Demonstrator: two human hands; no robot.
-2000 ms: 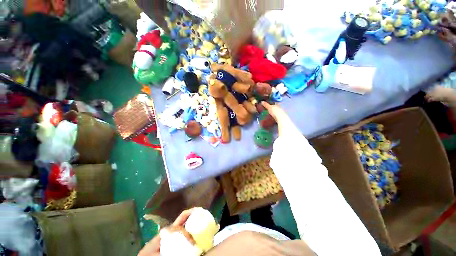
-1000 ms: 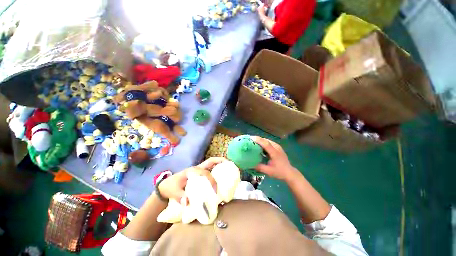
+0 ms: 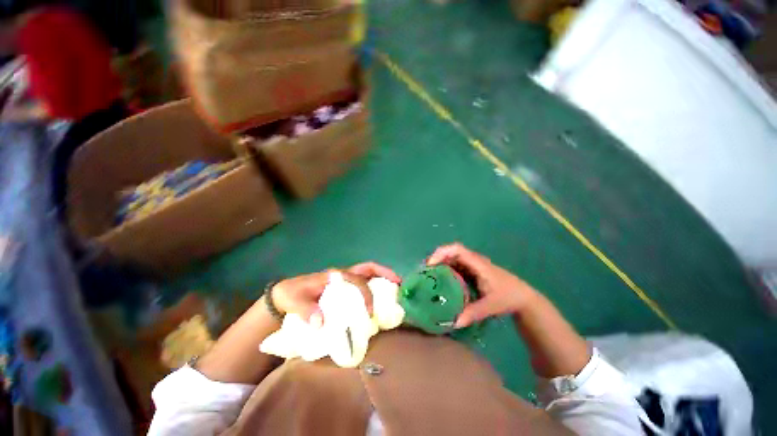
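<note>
My left hand (image 3: 317,298) is closed around a pale yellow plush toy (image 3: 341,328) in front of my chest. The toy's small limbs hang below the fingers. My right hand (image 3: 492,289) holds a round green plush piece (image 3: 433,298) with small dark marks, thumb below and fingers above. The green piece is right beside the yellow toy; whether they touch is hard to tell.
An open carton (image 3: 192,238) with small blue-and-yellow toys stands at left, with another carton (image 3: 319,157) beside it. The blue table (image 3: 51,281) edges the far left. A yellow floor line (image 3: 528,192) runs diagonally. A large white sack (image 3: 664,119) lies right. A person in red is upper left.
The view has turned right, away from the table towards the floor. The green piece has turned so its dark marks face up. Both hands keep their hold.
</note>
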